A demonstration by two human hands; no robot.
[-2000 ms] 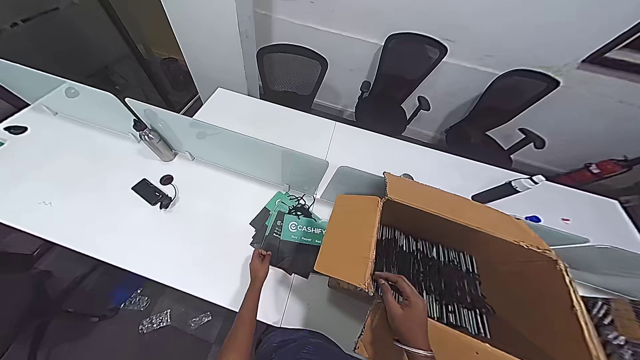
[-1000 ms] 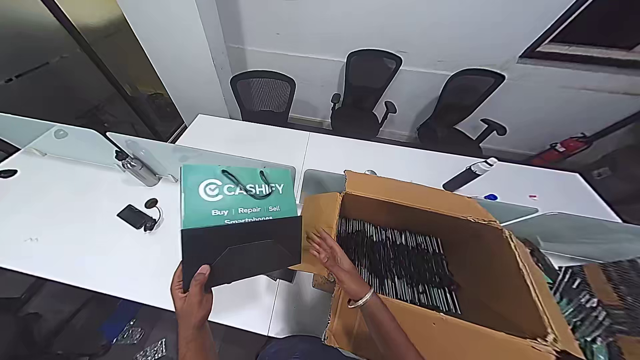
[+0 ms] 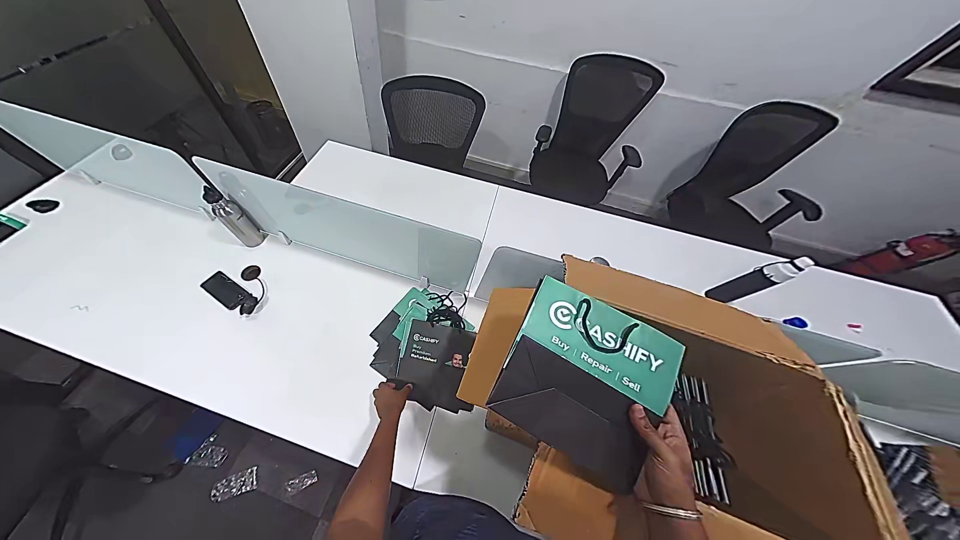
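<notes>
My right hand, with a bangle at its wrist, grips the lower right corner of a flat green and black paper carrier bag with black cord handles. That bag is over the left side of an open cardboard box, which holds a row of packed flat bags. My left hand is at the lower edge of a fanned pile of similar bags on the white desk, its fingers on the front bag; whether it grips that bag or only touches it, I cannot tell.
A steel bottle stands by the frosted glass divider. A black phone and a small cabled device lie on the left desk. Behind are a dark bottle and several mesh chairs. More bags lie at far right.
My left hand held up a bag one second ago; it is now at the pile on the desk. My right hand has gone from the box's left flap to holding a bag over the box.
</notes>
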